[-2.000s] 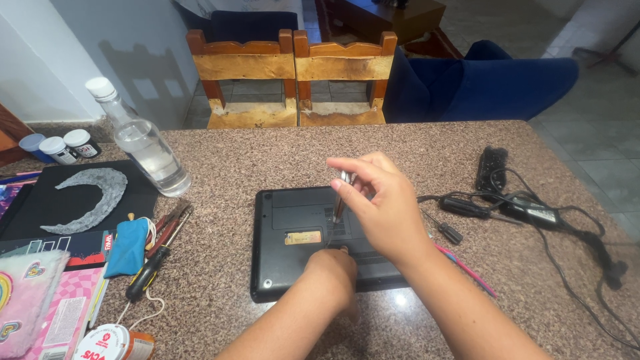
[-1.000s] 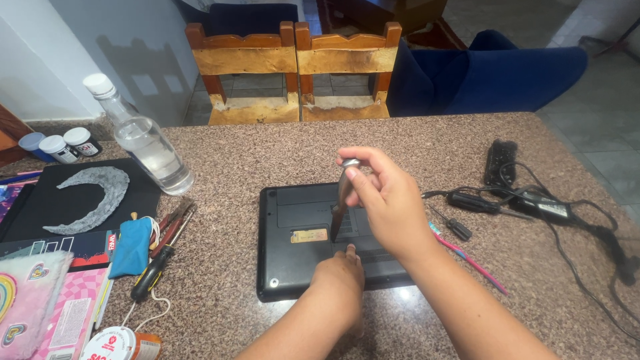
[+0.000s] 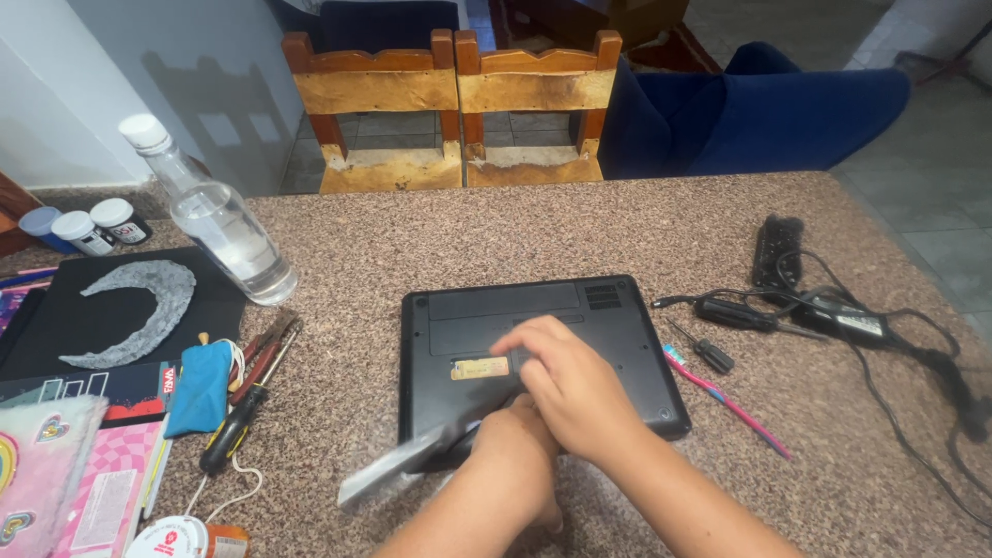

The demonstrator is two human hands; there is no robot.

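Note:
A black laptop lies upside down on the speckled stone counter, its vented underside up and a yellowish sticker on it. My left hand is low over its front half, fingers hidden beneath my right hand. A long, flat metal tool, blurred by motion, sticks out leftward from my left hand past the laptop's front left corner; the grip on it is partly hidden. My right hand crosses above the left, index finger extended over the underside, with nothing visible between its fingers.
Right: small screwdriver, larger black-handled screwdriver, toothbrush, power adapter with cables. Left: glass bottle, pliers, yellow-black screwdriver, blue pouch, notebooks, grey crescent, paint jars. Two chairs stand beyond.
The tool that stood upright in my right hand over the laptop now lies slanted out to the left. My right hand has come down over my left.

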